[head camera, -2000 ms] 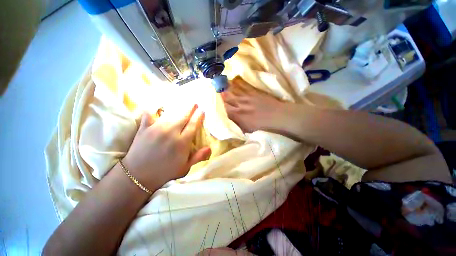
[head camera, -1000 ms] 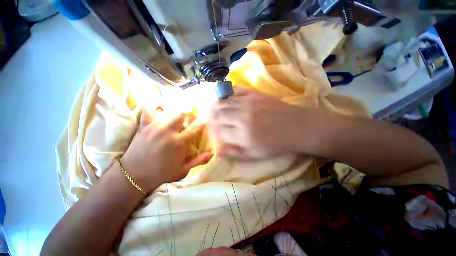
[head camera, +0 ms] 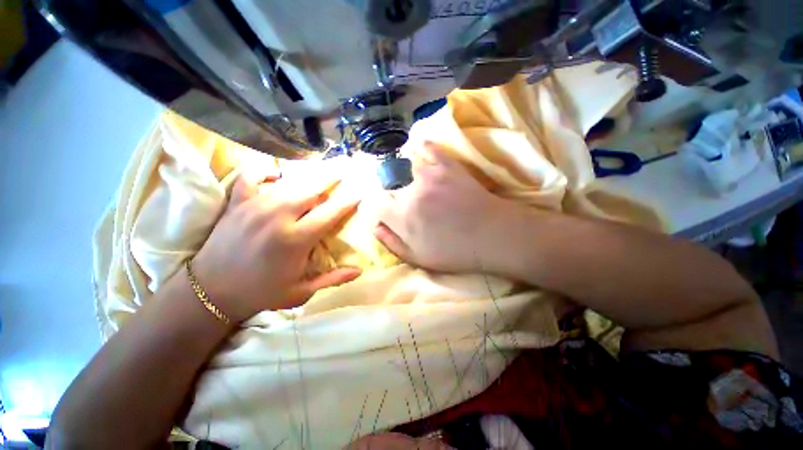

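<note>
Pale yellow fabric (head camera: 352, 330) lies heaped on the machine table and over the lap, with thin dark lines on its near part. My left hand (head camera: 268, 242) lies on the fabric with its fingers spread, left of the needle area. My right hand (head camera: 436, 211) rests on the fabric just right of the tension knob (head camera: 395, 172), its fingers bent and partly lost in glare. Whether it pinches the cloth I cannot tell. The sewing machine head (head camera: 335, 53) stands over the far side of the hands. The needle and presser foot are hidden in glare.
The white table (head camera: 48, 202) shows at the left. A dark blue tool with a loop handle (head camera: 616, 163) lies right of the fabric. White crumpled material (head camera: 718, 149) sits near the right table edge. Dark floral and red clothing (head camera: 616, 387) is at the lower right.
The view has shifted, so the machine head looks larger and lower. My right hand, blurred over the cloth one second ago, is now sharper beside the knob. My left hand stays spread on the fabric.
</note>
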